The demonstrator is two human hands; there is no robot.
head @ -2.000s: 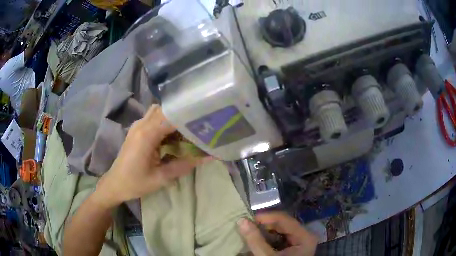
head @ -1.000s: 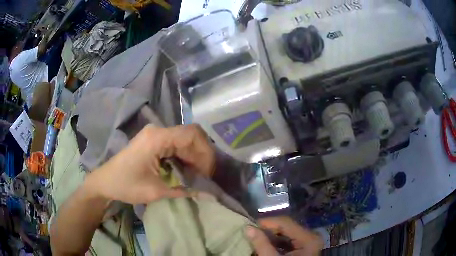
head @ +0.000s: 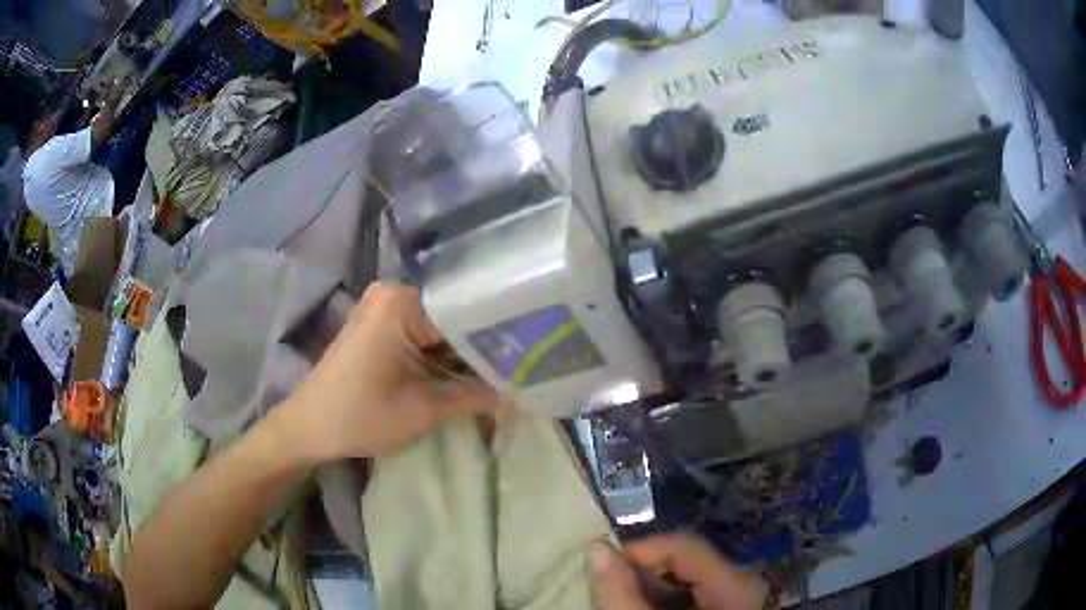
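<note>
Pale green cloth [head: 447, 524] hangs in front of the overlock machine [head: 524, 268], at the left of its presser foot area [head: 622, 465]. Grey-brown fabric [head: 256, 316] lies behind and left of the machine head. My left hand [head: 387, 375] pinches the cloth just left of the machine head; its fingertips are partly hidden by the cloth and head. My right hand [head: 673, 572] holds the edge of the pale green cloth below the foot, at the picture's bottom edge and partly cut off. The needle point is hidden.
Red-handled scissors [head: 1054, 334] lie at the right on the white table [head: 953, 524]. Thread trimmings [head: 804, 489] lie on a blue patch beside a dark round knob [head: 925, 454]. More pale green cloth [head: 155, 453] is at the left. A person in white [head: 69, 185] is at the far left.
My left hand first pulled cloth up in front of the machine head, then moved back in beside it, lowering the cloth toward the foot. My right hand stays on the cloth edge.
</note>
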